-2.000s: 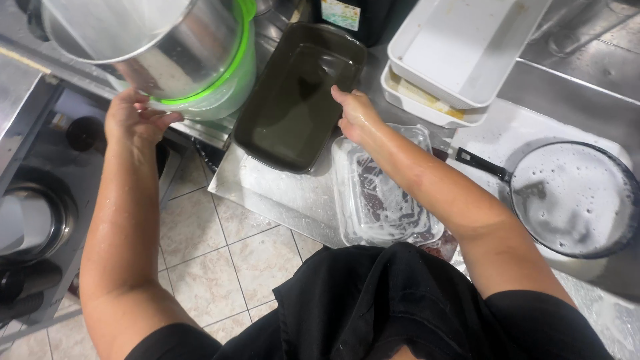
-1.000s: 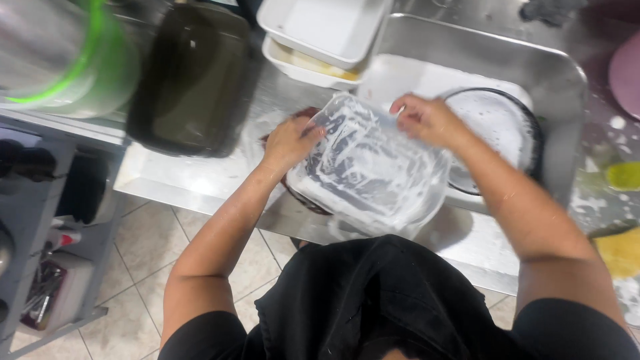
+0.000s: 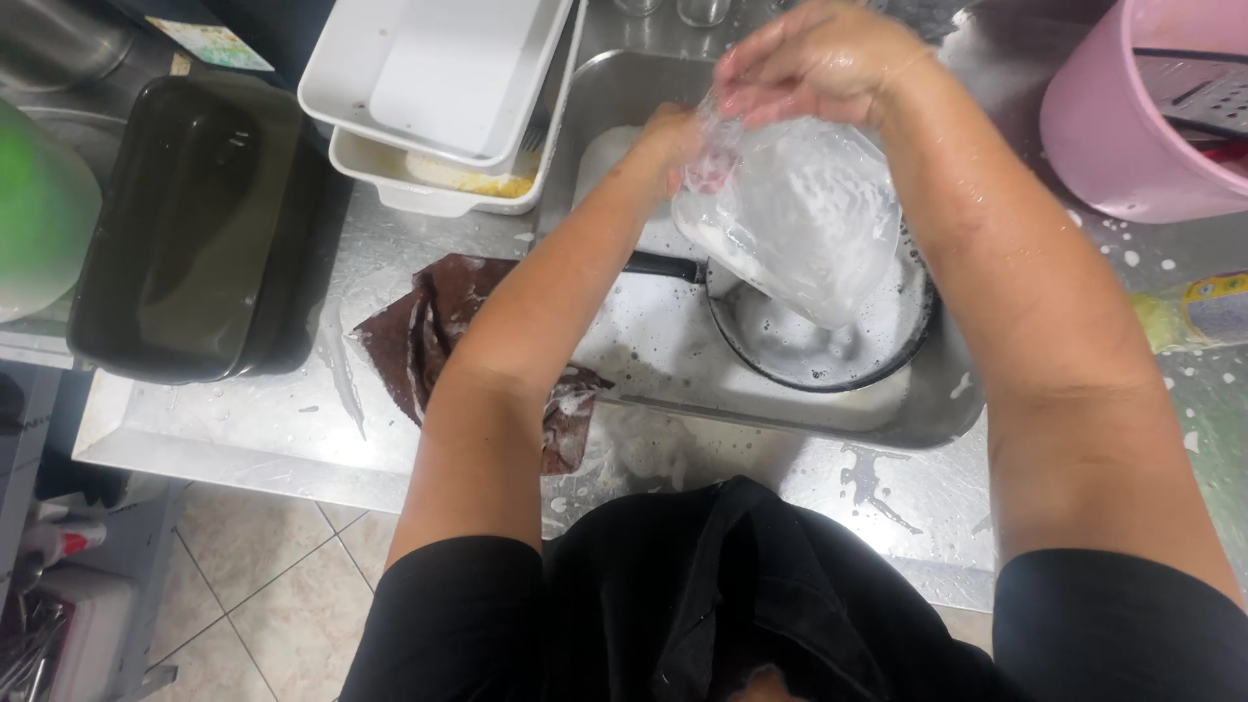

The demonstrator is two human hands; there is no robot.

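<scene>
A clear plastic container (image 3: 804,214), streaked with suds, is tilted over the metal sink (image 3: 673,409). My left hand (image 3: 682,146) grips its left end, the fingers partly hidden behind the plastic. My right hand (image 3: 819,63) is at its upper edge, with the palm and fingers wet; whether the fingers close on the rim is hard to tell. Below the container, a frying pan (image 3: 829,370) full of foamy water lies in the sink, its black handle pointing left. Beside the sink, under my left forearm, lies a wet brown cloth (image 3: 458,292).
Left of the sink stand a dark rectangular dish (image 3: 185,234) and stacked white baking dishes (image 3: 439,78). At far left is a blurred green-and-white container (image 3: 39,214). A pink bucket (image 3: 1092,117) holding a grater (image 3: 1189,88) and a bottle (image 3: 1219,302) stand at right.
The soapy container has moved from the counter's front part to over the sink and is now tilted. Earlier, my left hand was by the metal pot and my right at the dark dish. The view has shifted right.
</scene>
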